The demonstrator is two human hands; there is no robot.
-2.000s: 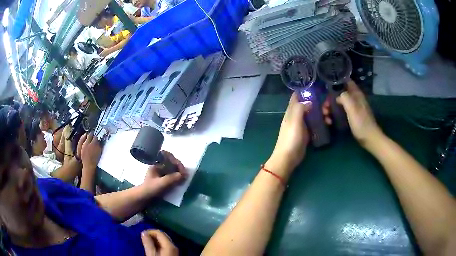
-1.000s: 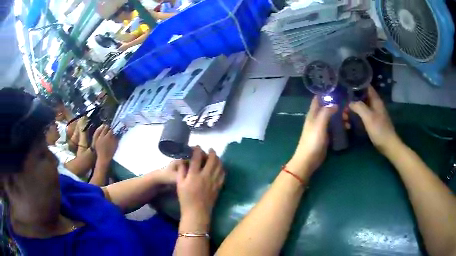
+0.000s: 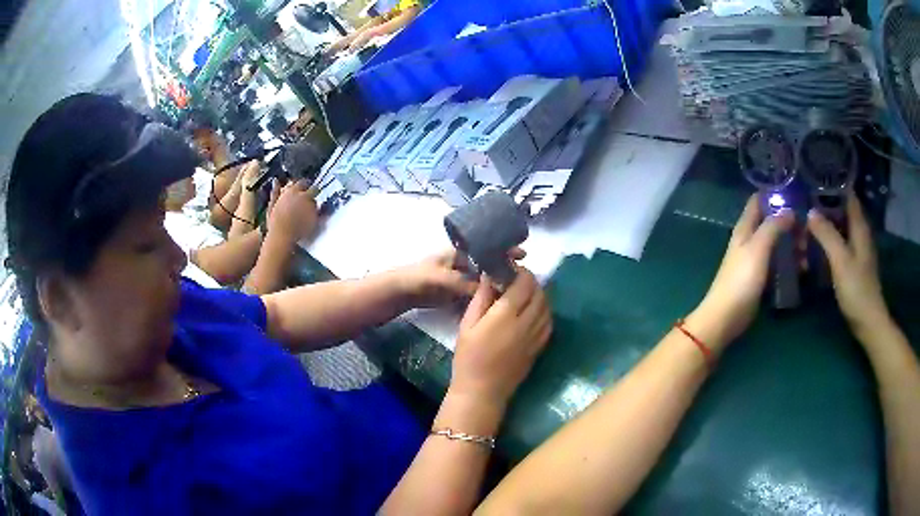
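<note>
Two dark grey handheld blowers are held upright side by side above the green mat [image 3: 656, 373] at the right. My left hand [image 3: 749, 264] is closed around the handle of the left blower [image 3: 785, 264], whose small light glows white-purple below its round head. My right hand [image 3: 849, 257] holds the right blower [image 3: 827, 161]; its handle is mostly hidden by my fingers. Both round grilles face me.
A coworker in a blue shirt [image 3: 242, 403] at left holds another grey blower [image 3: 488, 234] over a white sheet [image 3: 630, 202]. Retail boxes [image 3: 514, 126] stand before a blue bin [image 3: 484, 62]. Stacked flat cartons [image 3: 772, 76] lie behind my blowers; a desk fan [image 3: 898, 66] is at the right edge.
The view has swung left, so my hands and blowers appear further right. The coworker now has both hands at the grey blower and has raised it. My grip looks the same.
</note>
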